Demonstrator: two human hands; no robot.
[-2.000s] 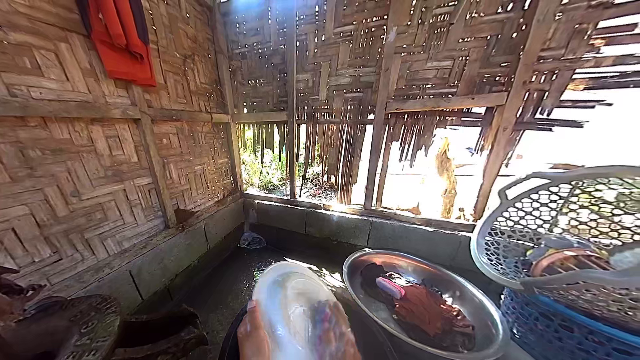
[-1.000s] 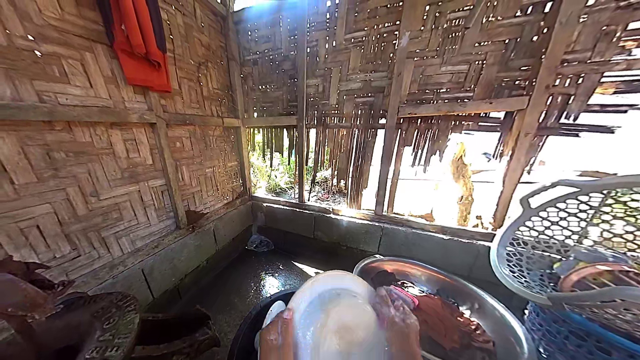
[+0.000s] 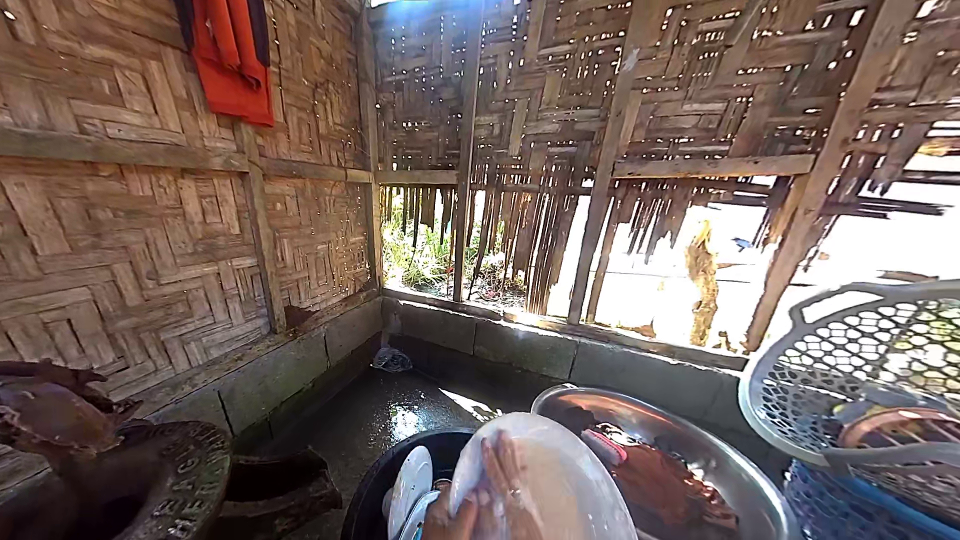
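A translucent whitish round plate or lid (image 3: 570,480), wet, is tilted up at the bottom centre. My left hand (image 3: 450,517) grips its lower left edge. My right hand (image 3: 506,487) lies with its fingers against the plate's face, near the left side. Just below and behind it is a black tub (image 3: 375,480) holding white dishes (image 3: 411,480). To the right stands a wide metal basin (image 3: 750,480) with reddish-brown cloth (image 3: 667,487) and a pink brush or similar item (image 3: 604,447) in it.
A grey perforated plastic basket (image 3: 787,405) with things inside sits over a blue basket (image 3: 840,487) at right. Low block walls (image 3: 525,349) edge the wet floor (image 3: 352,420). A worn round stove-like object (image 3: 187,472) stands at left. Red-orange cloth (image 3: 232,67) hangs on the woven wall.
My right hand has moved from the plate's right side to its left part, over the face. The plate stays in hand.
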